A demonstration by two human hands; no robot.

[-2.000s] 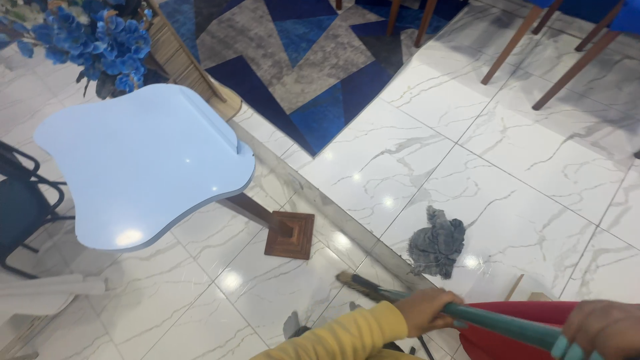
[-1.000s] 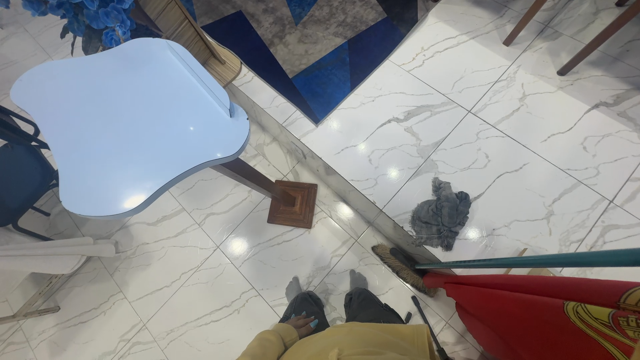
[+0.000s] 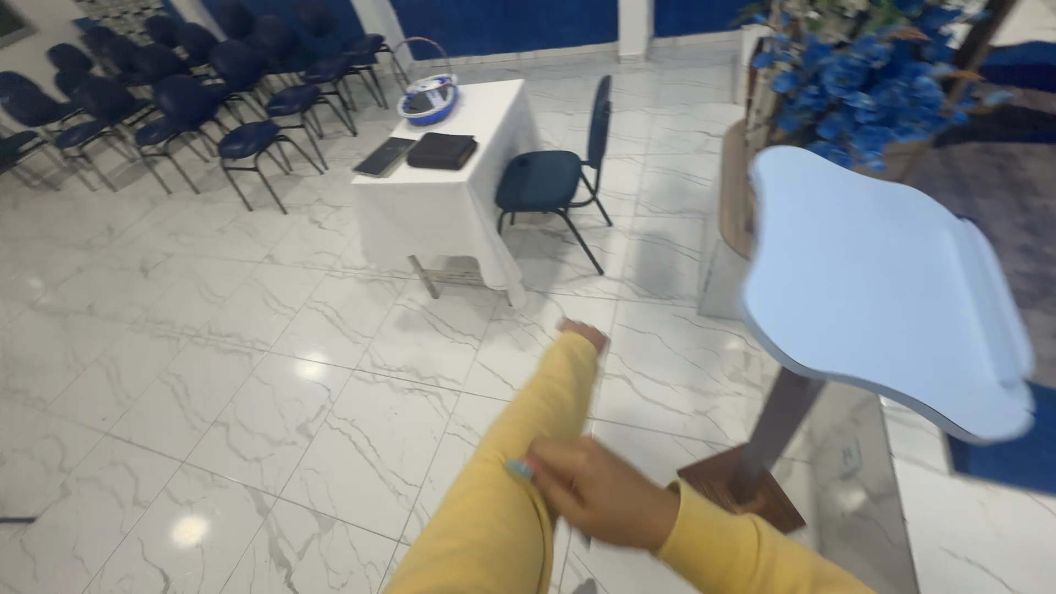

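My right hand [image 3: 606, 495] pinches the yellow sleeve [image 3: 516, 478] of my left arm near the forearm, with blue-green nail polish showing on a finger. Stretched forward over the tiled floor, my left hand [image 3: 584, 334] is small and blurred, and its fingers look bent; whether it holds anything is unclear. A light blue lectern top [image 3: 874, 272] with a wavy outline stands to the right of both hands, on a dark post with a brown square wooden base [image 3: 742, 487].
Ahead is a table with a white cloth [image 3: 412, 214], bearing a blue and white basket [image 3: 429, 99] and a black case [image 3: 442, 152]. A blue chair [image 3: 540, 181] stands beside it. Rows of chairs [image 3: 247, 140] stand far left; blue flowers [image 3: 866, 91] rise behind the lectern.
Two seconds ago both hands were on the green broom handle; one second ago the broom leaned by a red cloth. Now my right hand grips the left sleeve. The view has swung left and up.
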